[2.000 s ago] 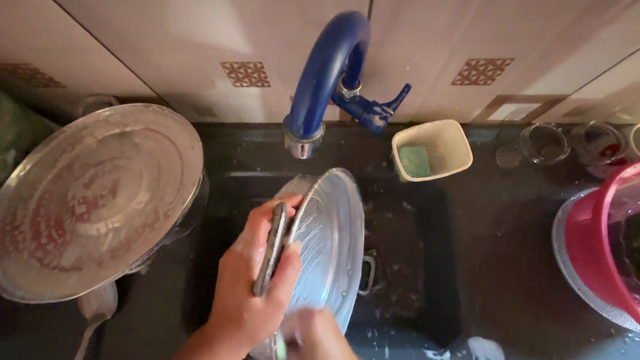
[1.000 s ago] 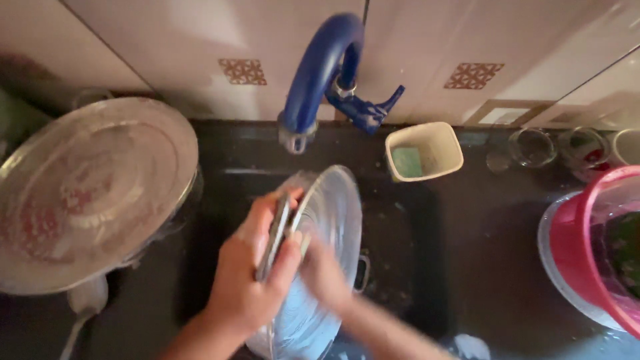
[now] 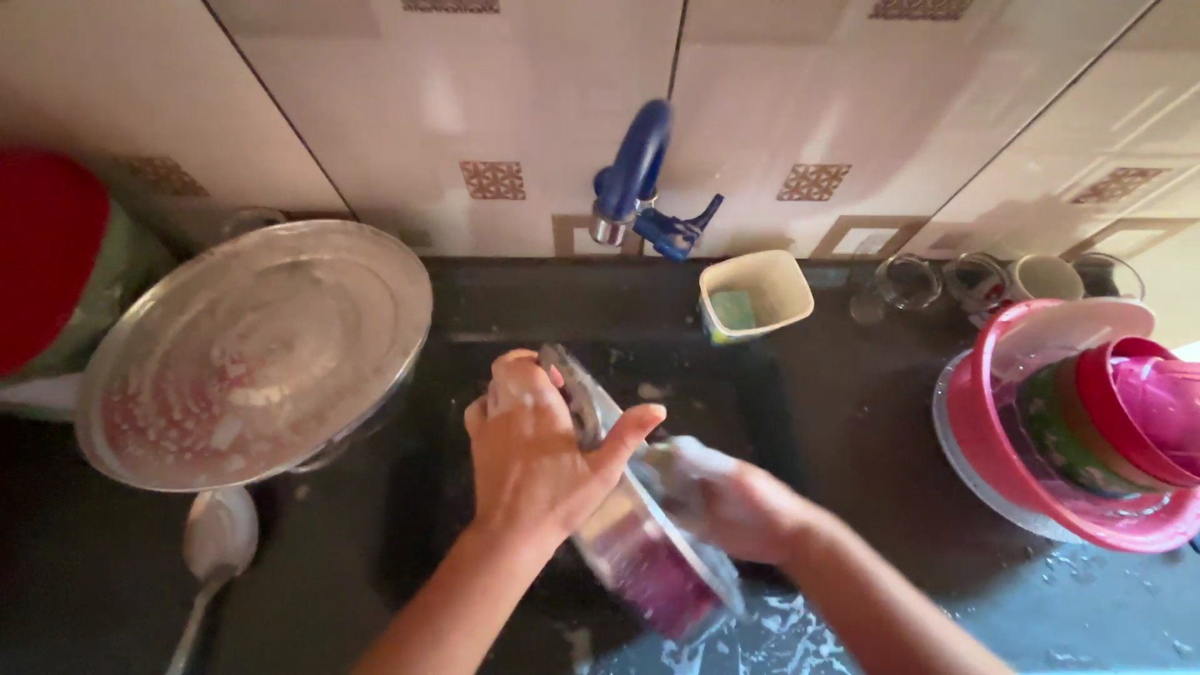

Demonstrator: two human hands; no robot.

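Note:
A round metal lid or shallow dish [image 3: 642, 553], tilted on edge and partly blurred, is held over the dark sink. My left hand [image 3: 534, 441] grips its upper rim, thumb stretched over the edge. My right hand [image 3: 731, 502], blurred and covered in suds, presses against its right-hand face; it seems to hold a scrubber, mostly hidden by the fingers. The blue faucet [image 3: 637, 173] stands above and behind both hands. To their upper right is a cream plastic tub [image 3: 759, 295] with a green soap or sponge piece [image 3: 733, 309] inside.
A large soapy metal lid [image 3: 272, 347] rests on a vessel at left, with a metal spoon [image 3: 220, 534] below it and a red-topped container [image 3: 47, 262] beyond. At right, a pink basin [image 3: 984, 422] holds bowls; several glasses [image 3: 909, 281] stand along the tiled wall. Suds [image 3: 787, 628] lie at the front.
The held metal piece has turned so its top leans left. My left hand's thumb now stretches over the rim, and my right hand has moved along the right-hand face. The view has shifted.

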